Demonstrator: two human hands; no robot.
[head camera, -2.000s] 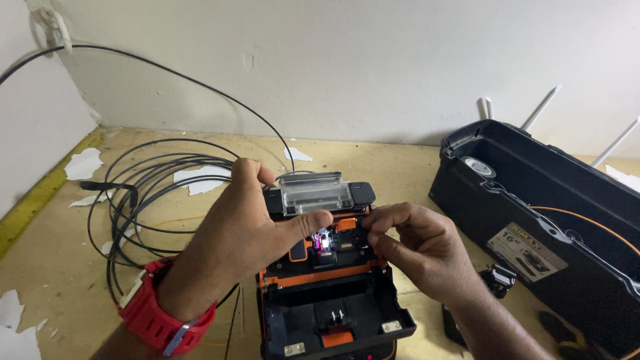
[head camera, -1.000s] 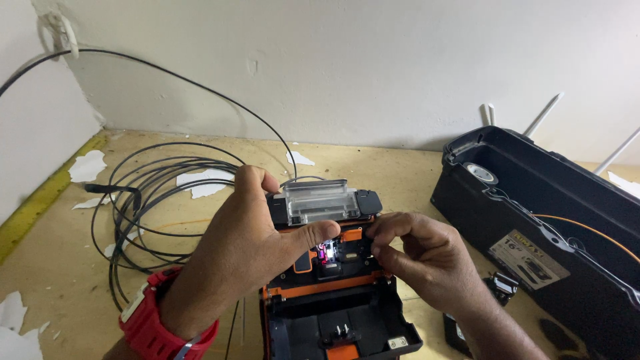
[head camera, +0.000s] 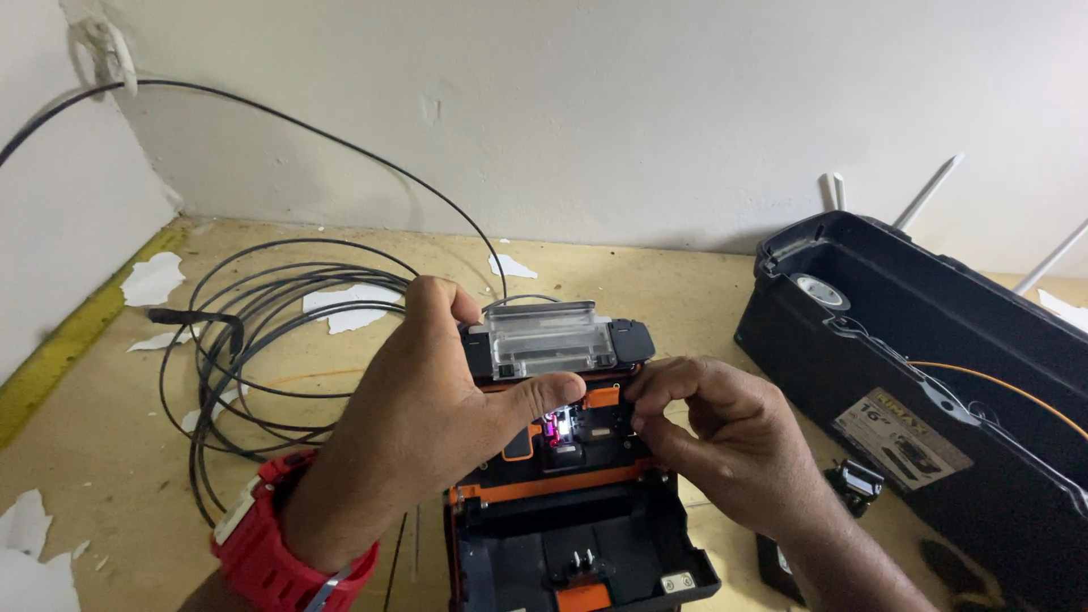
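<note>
A black and orange fiber optic fusion splicer (head camera: 569, 484) stands near the middle, its cover swung toward me and its work area lit white and pink. Over its left side reaches my left hand (head camera: 459, 391), thumb spread across the lit area and fingers at the rear left corner; whether it grips anything is hidden. My right hand (head camera: 722, 433) is at the splicer's right edge, thumb and index finger nearly together; a fiber between them is too fine to make out. Behind the work area a clear hinged cover (head camera: 551, 338) is raised.
Coiled black cable (head camera: 208, 374) lies at the left, its line running up to a wall hook (head camera: 123, 59). An open black toolbox (head camera: 850, 382) stands at the right, near a small black tool (head camera: 857, 486). Flakes of white paint (head camera: 155, 279) lie on the wooden surface (head camera: 595, 268).
</note>
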